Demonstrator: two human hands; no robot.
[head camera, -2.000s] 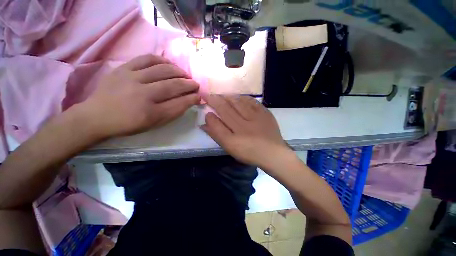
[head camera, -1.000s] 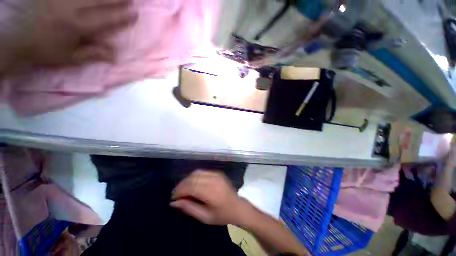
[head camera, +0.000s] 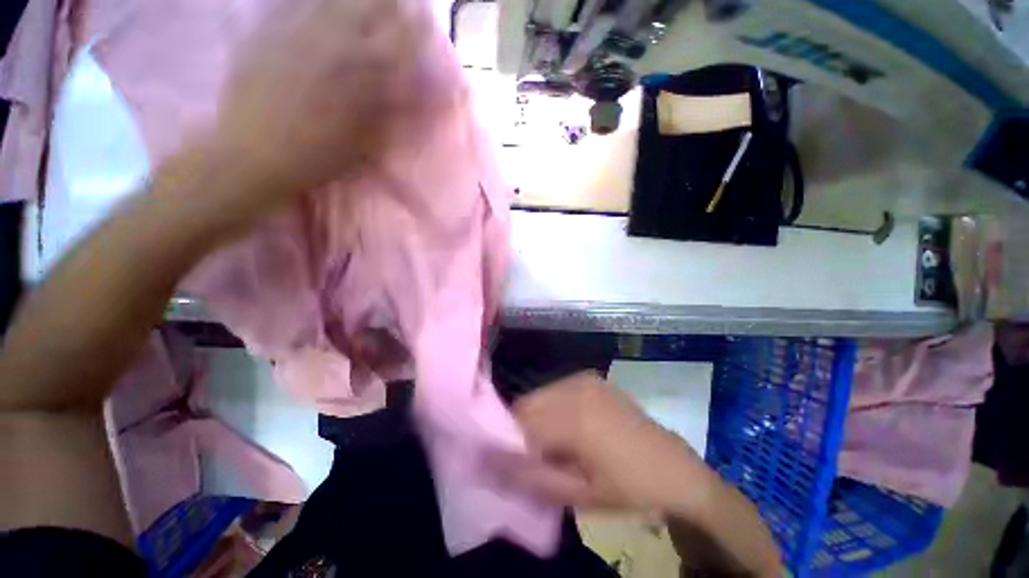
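Observation:
A large pink cloth (head camera: 440, 271) lies bunched left of the needle area and hangs over the table's front edge onto my lap. My left hand (head camera: 339, 85) is blurred at the upper left, over the cloth; its fingers cannot be made out. My right hand (head camera: 592, 446) is over my lap, blurred, with its fingers closed on the lower end of the cloth. The sewing machine (head camera: 807, 57) stands at the top, its needle area under a bright lamp, with no cloth on the pale plate (head camera: 575, 169).
A black pad (head camera: 700, 209) with a pen (head camera: 730, 172) and a beige piece (head camera: 705, 113) lies right of the needle. The ridged grey table edge (head camera: 700, 320) runs across. Below are a blue crate (head camera: 784, 440) with pink pieces (head camera: 914, 423) and another blue crate (head camera: 192, 531) at lower left.
The cloth has come away from the needle area and now hangs over the front edge. My right hand went from the needle area to my lap, then onto the cloth. My left hand moved up.

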